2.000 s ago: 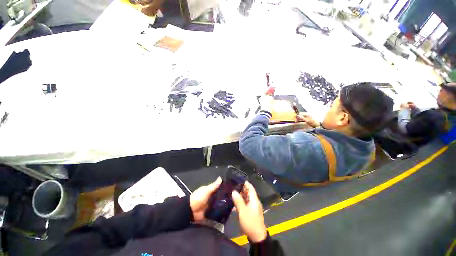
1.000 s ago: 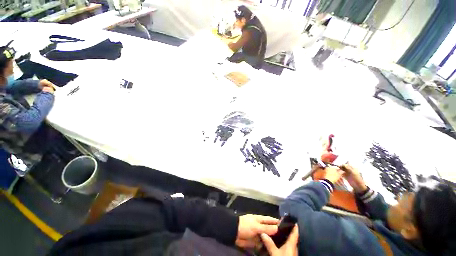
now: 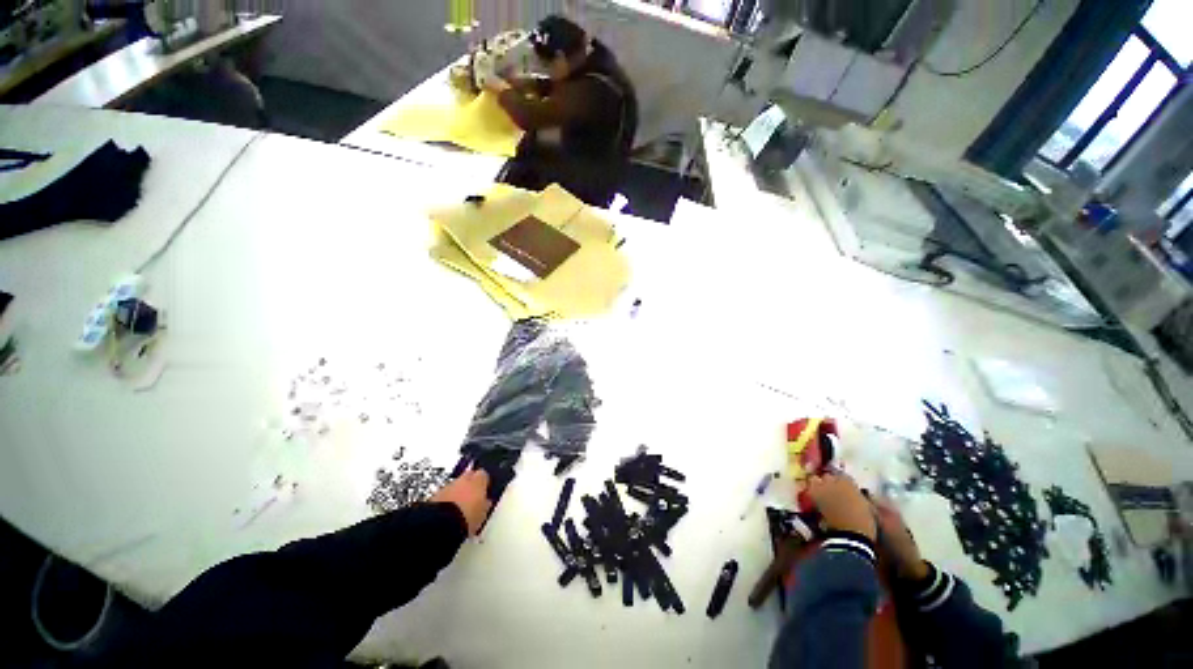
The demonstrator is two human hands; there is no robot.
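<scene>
My left hand [image 3: 465, 498] reaches in from the lower left, with its fingers at a flat black object [image 3: 493, 473] by the lower end of a crinkled clear plastic bag [image 3: 534, 392]. I cannot tell if the object is the phone or strap tabs. A heap of small metal hardware [image 3: 407, 482] lies just left of the hand. A loose pile of black strap tabs [image 3: 622, 533] lies to its right, with a single tab [image 3: 721, 588] apart. My right hand is not in view.
A neighbour's hands [image 3: 844, 505] work at the right beside a red-and-yellow packet [image 3: 811, 446]. Another black pile [image 3: 984, 497] lies beyond. Yellow sheets [image 3: 590, 267] with a brown piece [image 3: 535, 244] lie ahead. A person [image 3: 589, 105] sits across the table.
The view has moved closer over the table. My hands were together on the phone; now only the left shows, reaching to the bag. My right hand has left the picture.
</scene>
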